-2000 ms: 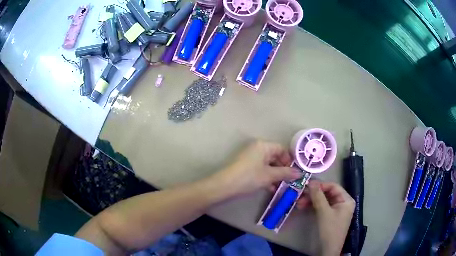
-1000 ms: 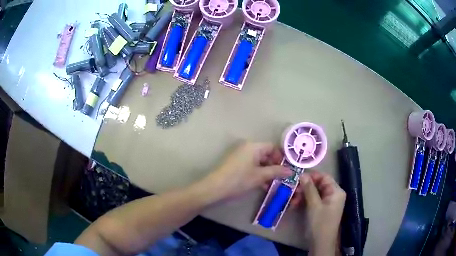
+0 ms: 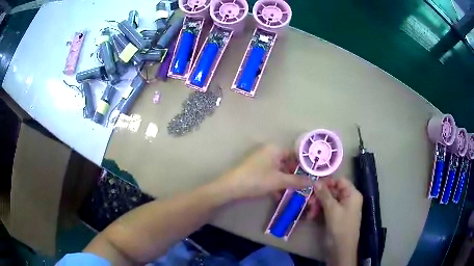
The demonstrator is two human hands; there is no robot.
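Note:
A half-assembled pink handheld fan (image 3: 319, 151) lies at the lower centre, its round spoked head up and its open handle towards me. A blue battery cell (image 3: 287, 214) fills the lower handle. The green circuit board (image 3: 306, 187) between head and battery is partly hidden by fingers. My left hand (image 3: 270, 171) holds the housing from the left, its thumb over the board. My right hand (image 3: 338, 205) holds the right side, thumb and fingertips at the board. Both hands are bare. The black electric screwdriver (image 3: 368, 200) lies right of my right hand, bit pointing away.
Three fan units (image 3: 252, 67) lie at the top centre, with a heap of screws (image 3: 191, 114) below them. Wired grey cylinders (image 3: 109, 60) and a pink strip (image 3: 75, 52) lie upper left. More fan units (image 3: 440, 169) stand at the right edge. A cardboard box (image 3: 39, 192) is lower left.
The view has shifted, so the bench things sit a little differently in the picture. Both hands stay on the same fan; my left thumb has moved slightly right over the board.

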